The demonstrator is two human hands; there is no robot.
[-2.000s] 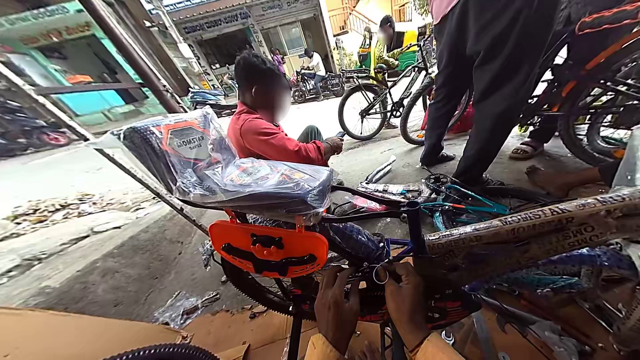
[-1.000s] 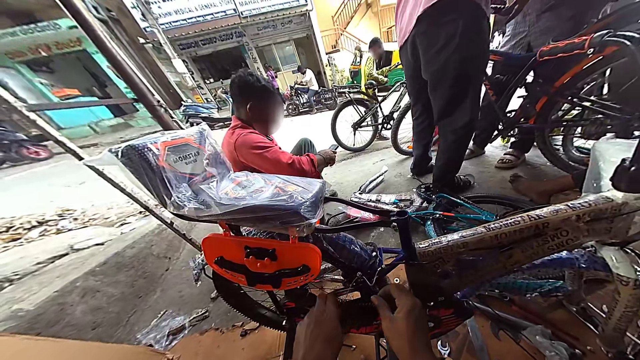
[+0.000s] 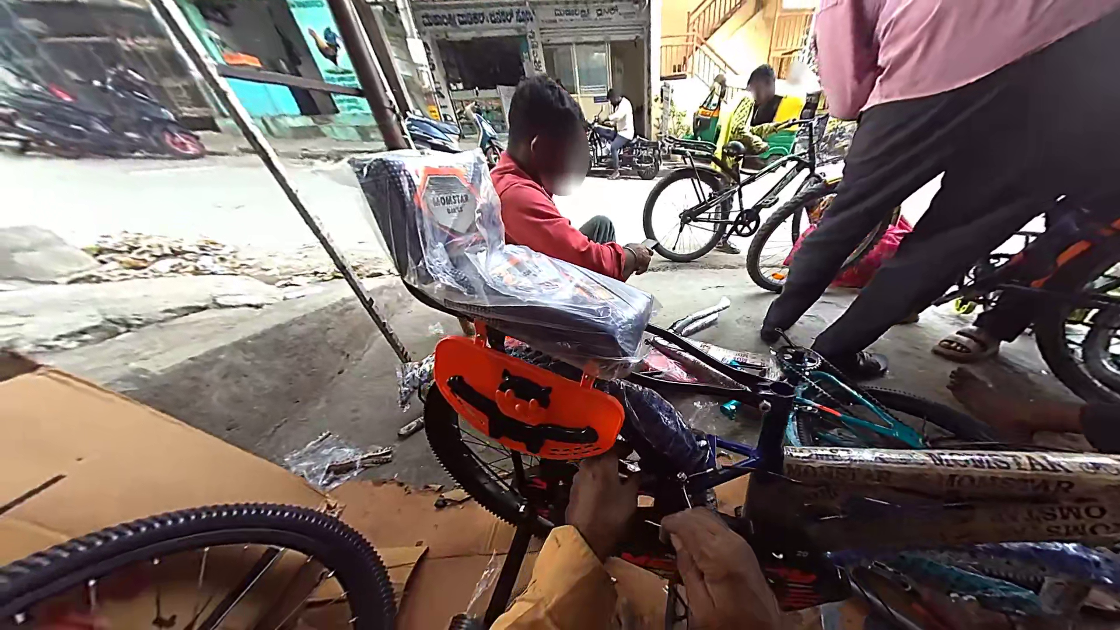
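A bicycle with a frame wrapped in printed packing [image 3: 962,499] lies across the view, its rear wheel [image 3: 464,472] at the centre. Above that wheel is a plastic-wrapped padded seat with a backrest [image 3: 542,297], and an orange plastic panel [image 3: 529,398] hangs below it. My left hand [image 3: 602,503] reaches in just under the orange panel; its fingertips are partly hidden, so its hold is unclear. My right hand [image 3: 713,560] is beside it to the right, with thumb and finger pinched near a thin wire or cable [image 3: 685,494] by the frame.
Cardboard [image 3: 157,455] and a loose knobby tyre [image 3: 350,542] lie at the lower left. A seated person in red [image 3: 547,219] is just behind the seat. A standing person in dark trousers [image 3: 884,184] is at the right, near other bicycles and a teal frame [image 3: 866,411]. Plastic wrapping [image 3: 337,459] lies on the ground.
My left hand has moved away from my right hand, up under the orange panel. My right hand is lower, beside the thin wire. The view has shifted closer to the seat.
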